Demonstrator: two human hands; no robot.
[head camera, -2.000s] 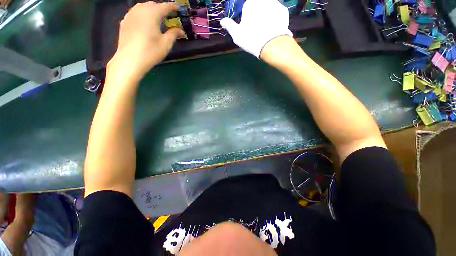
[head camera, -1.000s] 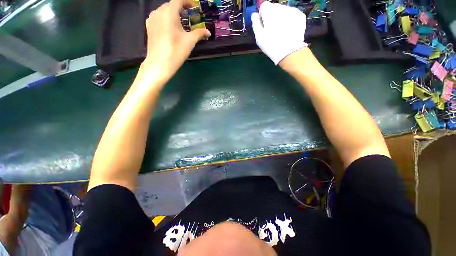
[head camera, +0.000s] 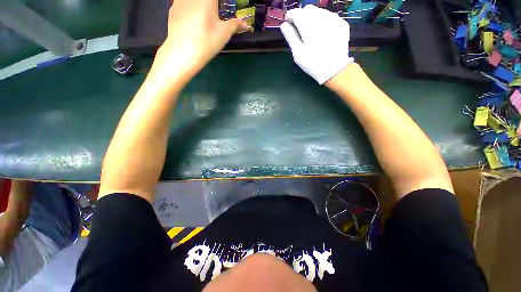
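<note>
A black compartment tray (head camera: 140, 28) lies at the top of the view and holds binder clips in several colours. My bare left hand (head camera: 197, 28) is over the tray, its fingertips beside a yellow clip (head camera: 246, 19); its upper fingers are cut off by the top edge. My right hand (head camera: 320, 43), in a white glove, is at the tray's near side, its fingertips at a pink clip (head camera: 274, 17). Whether either hand grips a clip is unclear. Teal clips (head camera: 361, 11) stand to the right of the glove.
A second black tray (head camera: 434, 63) lies at right, beside a loose pile of mixed clips (head camera: 503, 74). A small dark part (head camera: 122, 64) sits on the green bench (head camera: 257, 125) at left. A cardboard box (head camera: 500, 211) is at lower right. Another person's arm (head camera: 14, 217) shows at lower left.
The bench and trays sit higher and further right in the view. My left hand has shifted right along the tray. My gloved hand has moved from the blue clip to beside the pink clip.
</note>
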